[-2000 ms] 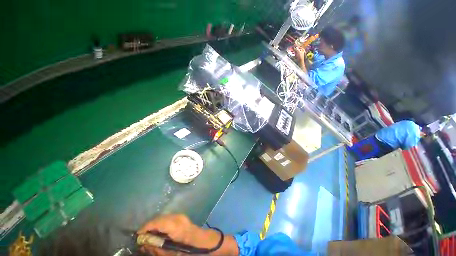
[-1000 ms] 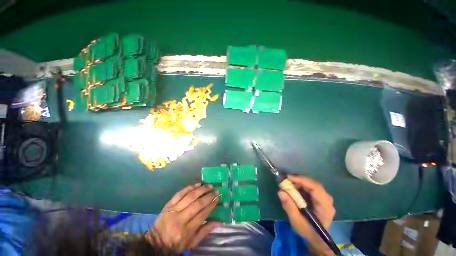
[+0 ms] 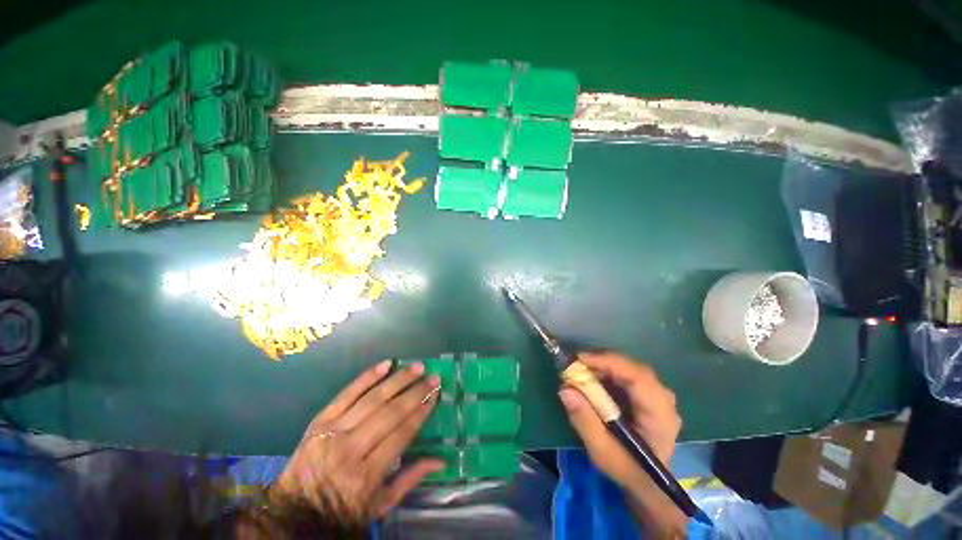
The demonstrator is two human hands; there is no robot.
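A green PCB panel (image 3: 491,417) lies flat at the front edge, two columns by three rows, with no orange on its visible part. My left hand (image 3: 364,438) lies over its left side, covering part of it. A thin silvery strand of solder wire (image 3: 431,392) shows between its fingertips. My right hand (image 3: 624,417) grips the soldering iron (image 3: 593,390) like a pen by its tan collar. The iron's tip points up and left, over the mat beyond the panel, and is clear of it. An orange flex circuit pile (image 3: 316,258) lies at left, partly in glare.
Green panels with orange bits (image 3: 179,137) stand stacked at upper left. A plain green panel stack (image 3: 504,137) stands at top centre. A whitish cup (image 3: 728,316) with silvery waste is at right, near a black box (image 3: 878,237). A black fan unit (image 3: 26,327) is far left.
The view has swung from the right-hand side of the bench down to the work, then shifted slightly. Since one second ago, both hands keep nearly the same pose, the iron still over the mat.
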